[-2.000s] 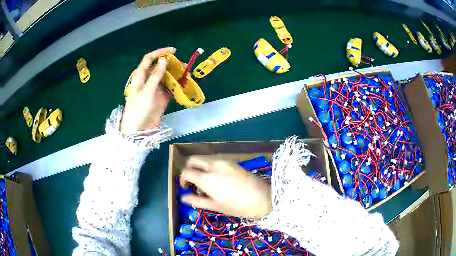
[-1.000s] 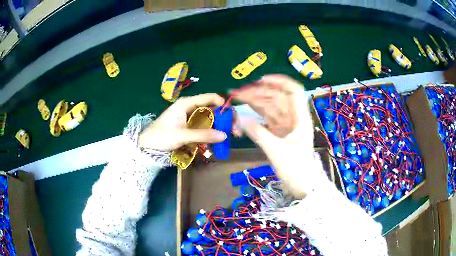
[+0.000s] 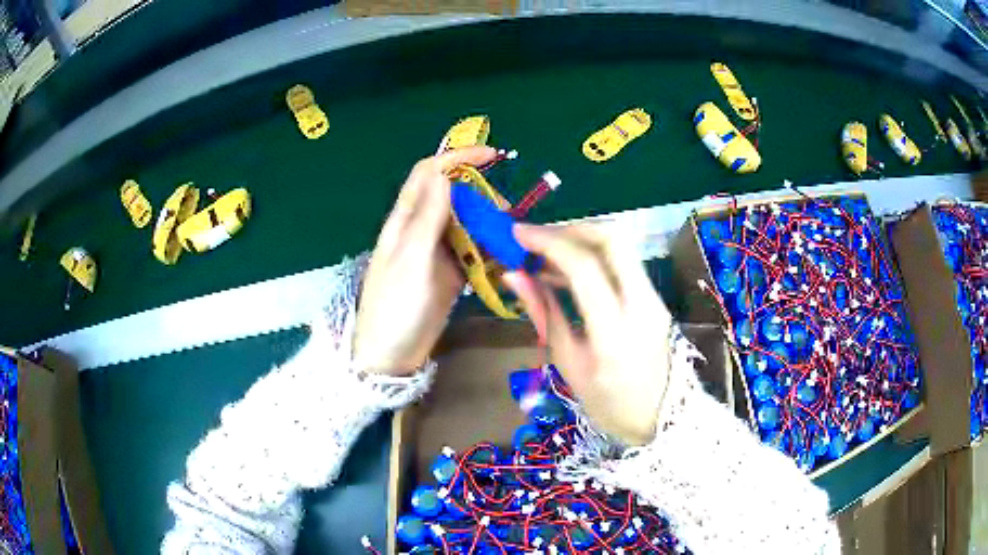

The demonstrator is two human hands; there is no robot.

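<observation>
My left hand (image 3: 406, 266) holds a yellow housing shell (image 3: 490, 291) with its open side facing right. My right hand (image 3: 594, 314) grips a blue battery pack (image 3: 485, 224) by its lower end; the pack lies at the shell's opening, its upper part within the rim. A red lead with a white connector plug (image 3: 550, 179) sticks out to the right of the shell. My right hand is blurred. Below the hands stands a partly emptied battery carton (image 3: 460, 374) with blue packs and tangled red leads.
The dark green conveyor belt (image 3: 379, 163) carries yellow shells and covers (image 3: 618, 134), behind a pale rail (image 3: 233, 304). A full battery carton (image 3: 807, 314) stands right of the hands, with another beyond it. A further carton (image 3: 49, 434) is at the left edge.
My right hand has come up from the carton with a battery pack and moved it to the shell's opening. My left hand has moved right with the shell. Belt parts have shifted right in view.
</observation>
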